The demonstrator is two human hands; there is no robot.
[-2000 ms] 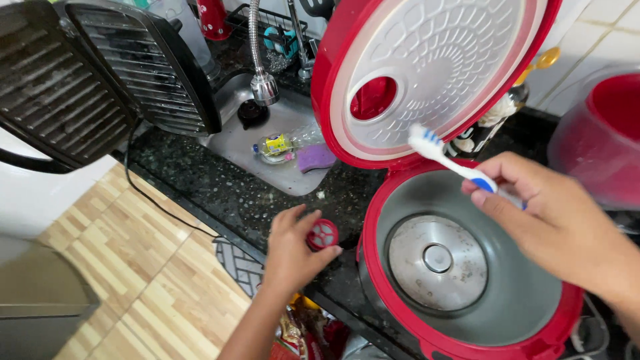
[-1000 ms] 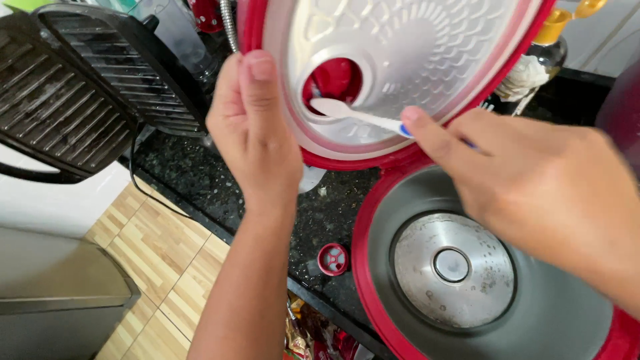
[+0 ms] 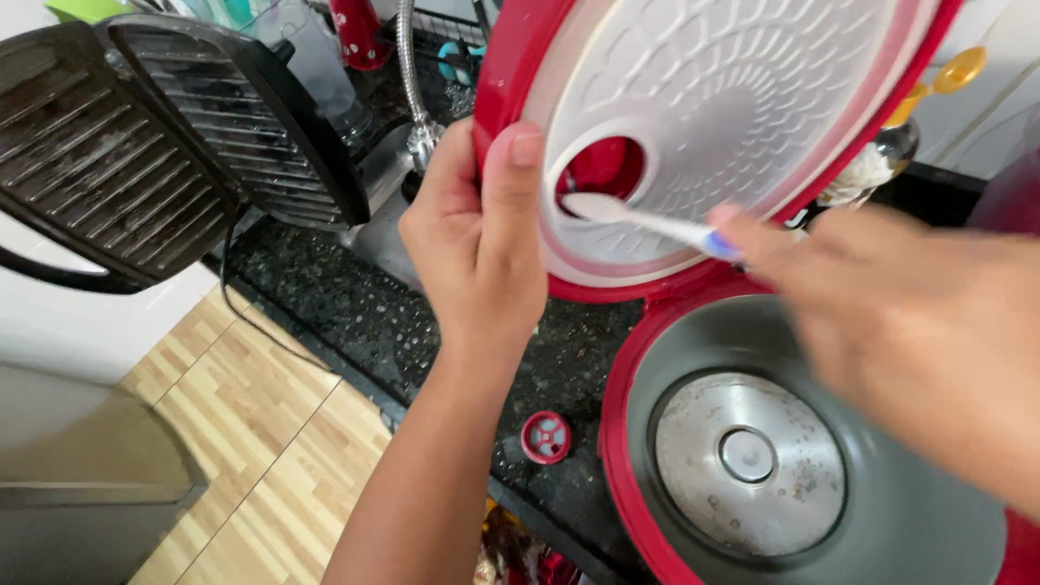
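My left hand (image 3: 487, 227) grips the left edge of the raised red lid (image 3: 707, 106) of a rice cooker, thumb on its inner side. In my right hand (image 3: 886, 309), blurred, is a white and blue toothbrush (image 3: 650, 221); its head reaches the round red opening (image 3: 608, 169) in the lid's metal inner plate. The bristles are turned out of sight. Below the lid, the cooker body (image 3: 662, 390) shows its grey interior and round metal heating plate (image 3: 751, 512). A small red round vent cap (image 3: 546, 437) lies on the dark granite counter, left of the cooker.
An opened black electric grill (image 3: 122, 154) stands at the left, its cord (image 3: 268, 340) hanging over the counter's edge. Behind my left hand are a metal sink (image 3: 386, 236) and a flexible faucet hose (image 3: 409, 65). A bottle with a yellow cap (image 3: 906, 110) stands behind the lid.
My left hand has gone from beside the vent cap to the lid's edge. My right hand has brought the toothbrush from above the cooker to the lid's opening. The vent cap now lies uncovered.
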